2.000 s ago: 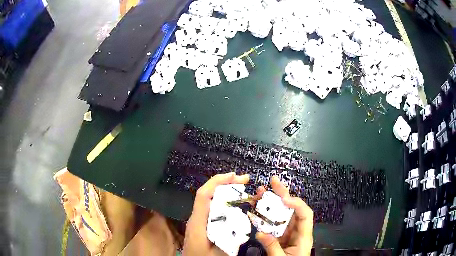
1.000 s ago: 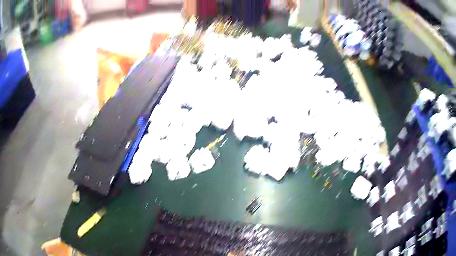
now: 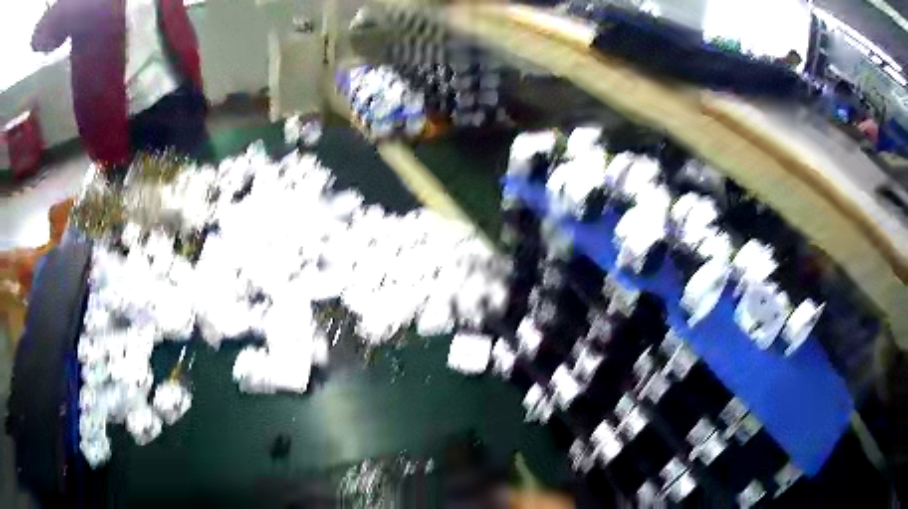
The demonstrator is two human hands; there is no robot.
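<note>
The picture is blurred. White housings (image 3: 289, 268) lie in a large loose heap at left and centre. One white housing (image 3: 470, 352) lies at the heap's near right edge. Black foam rows at right hold white pieces (image 3: 605, 442) standing in them. Bulkier white modules (image 3: 642, 224) stand along a blue sheet (image 3: 762, 383). A small dark insert (image 3: 282, 446) lies alone on the green bench top. A blurred skin-toned patch, possibly my right hand (image 3: 538, 498), is cut off by the bottom edge; its hold is hidden. My left hand is not in view.
Black foam pads (image 3: 45, 358) lie at the far left. Thin brass strips (image 3: 144, 194) lie at the heap's far left. A pale rail (image 3: 433, 189) runs behind the heap, and a cream beam (image 3: 787, 169) crosses the upper right. A person in red (image 3: 97, 80) stands at the upper left.
The view has swung up and to the right. The hands and two white housings seen at the bottom two seconds ago have left view. More of the blue sheet and its modules shows.
</note>
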